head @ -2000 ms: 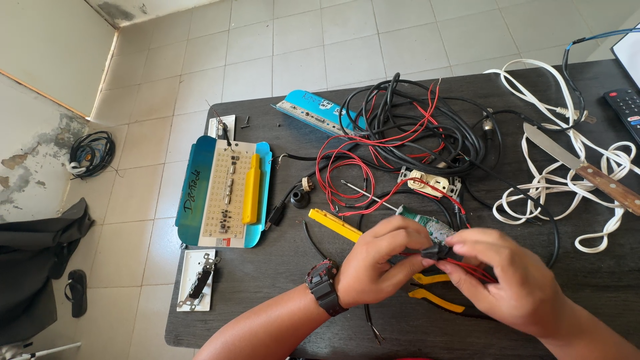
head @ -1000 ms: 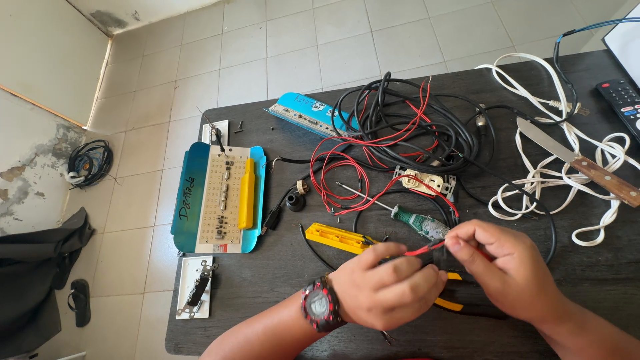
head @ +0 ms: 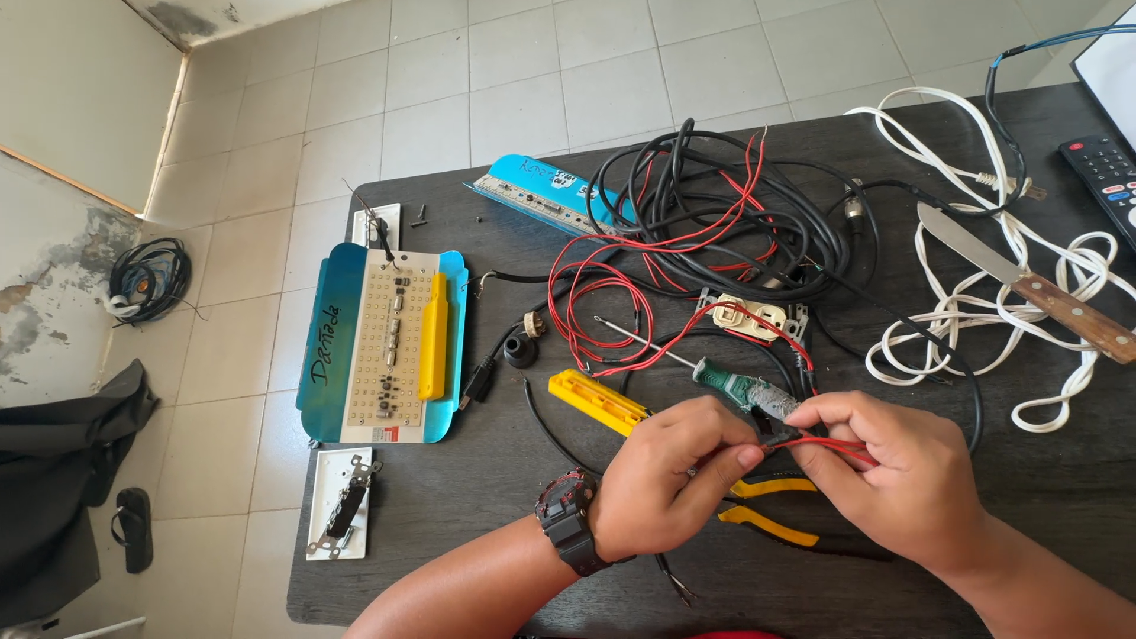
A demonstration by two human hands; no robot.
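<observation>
Between both hands, near the table's front, is a joint of red wires (head: 839, 446) with a black wrapped part, likely tape. My left hand (head: 679, 475), with a watch on its wrist, pinches the joint's left end. My right hand (head: 879, 470) holds the red wires on the other side, fingertips close to the left ones. Just beyond the fingers lies a screwdriver with a green handle (head: 732, 384). Pliers with yellow and black handles (head: 772, 525) lie partly hidden under the hands. A yellow plastic casing (head: 599, 401) rests left of the screwdriver, and a cream socket (head: 745, 318) sits behind it.
Coiled black cable (head: 710, 213) lies mid-table beside a blue metal lamp plate (head: 541, 191). At left is an LED board on a blue plate (head: 342, 355), near a switch on a white plate (head: 342, 506). A knife (head: 1021, 275) lies over white cord (head: 945, 346), near a remote control (head: 1100, 177).
One second ago a red stretch of wire showed between my hands, which were lower over the pliers; now the fingertips are close together at the black part. The view has shifted slightly.
</observation>
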